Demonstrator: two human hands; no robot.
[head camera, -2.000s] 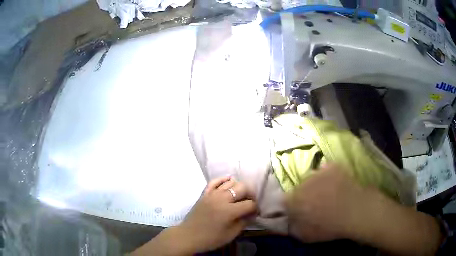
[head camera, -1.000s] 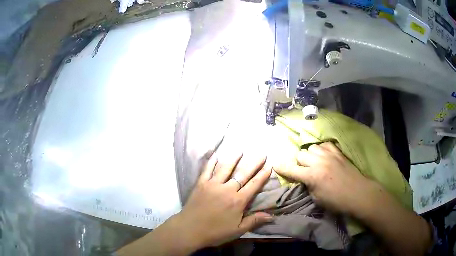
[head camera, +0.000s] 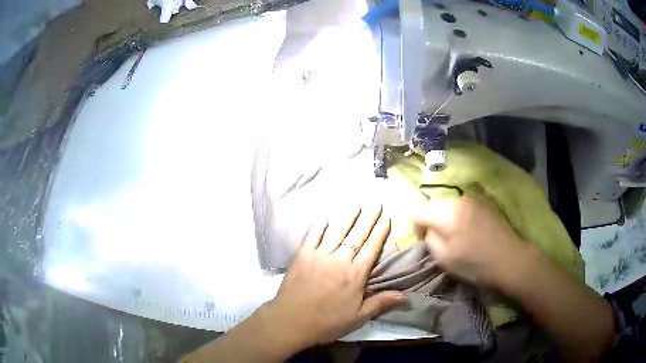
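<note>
A taupe garment piece (head camera: 280, 227) lies on the white sewing table, bleached by the lamp near the machine. Yellow-green cloth (head camera: 513, 181) is bunched under the machine arm, right of the presser foot (head camera: 381, 159). My left hand (head camera: 329, 280) lies flat on the taupe cloth below the foot, fingers spread, with a ring on one finger. My right hand (head camera: 464, 237) is on the yellow-green cloth, blurred, its fingers bent; whether it grips the cloth is unclear. The needle point cannot be made out. Folded taupe cloth bunches between and below my hands.
The white-grey sewing machine (head camera: 524, 78) stands at the right, with a blue tube on top. The table (head camera: 156, 184) has a printed ruler along its front edge. Plastic-covered brown material (head camera: 71, 42) and a small white scrap (head camera: 170, 7) lie beyond the table.
Since two seconds ago my left hand has moved up and flattened on the cloth. My right hand has moved up onto the yellow-green cloth. The taupe cloth has shifted and its lower corner now shows at left.
</note>
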